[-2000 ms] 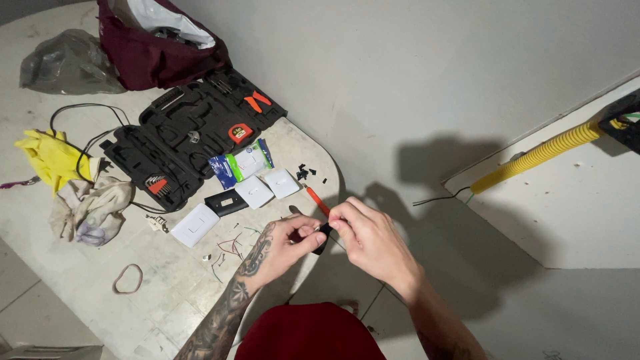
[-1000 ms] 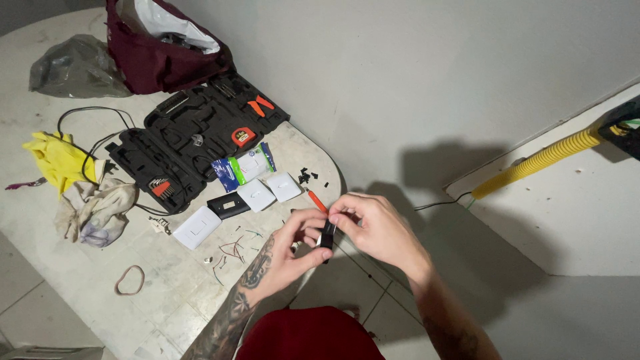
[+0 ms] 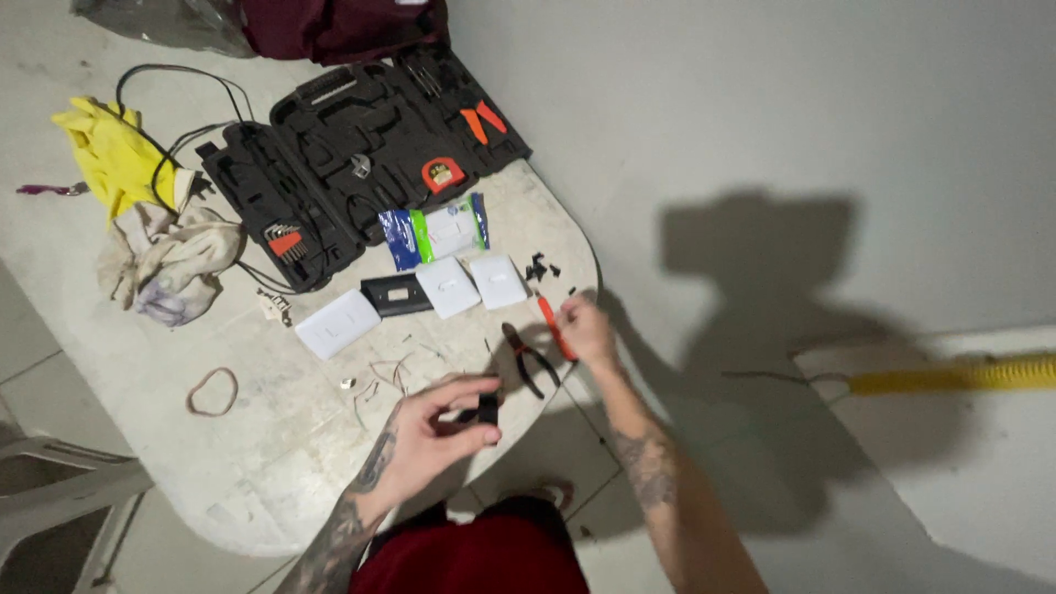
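My left hand (image 3: 441,429) holds a small black part (image 3: 488,407) between thumb and fingers, above the table's near edge. At the right edge of the table is my right hand (image 3: 587,330), its fingers curled beside an orange screwdriver (image 3: 554,328); whether it touches the tool or holds anything I cannot tell. Diagonal cutting pliers (image 3: 525,360) with dark handles lie between my hands. Small black pieces (image 3: 541,268) are scattered just beyond my right hand. Short wire scraps (image 3: 388,379) lie left of the pliers.
White wall plates (image 3: 338,323), a black mounting frame (image 3: 396,294) and a plastic packet (image 3: 436,231) lie mid-table. Behind them is an opened tool case (image 3: 371,140). Yellow gloves (image 3: 115,157) and a rag (image 3: 169,260) lie left. Yellow corrugated conduit (image 3: 949,374) with wires projects at right.
My right hand has left the black part and moved to the table edge by the screwdriver. My left hand still holds the part. The pliers now show clearly between my hands.
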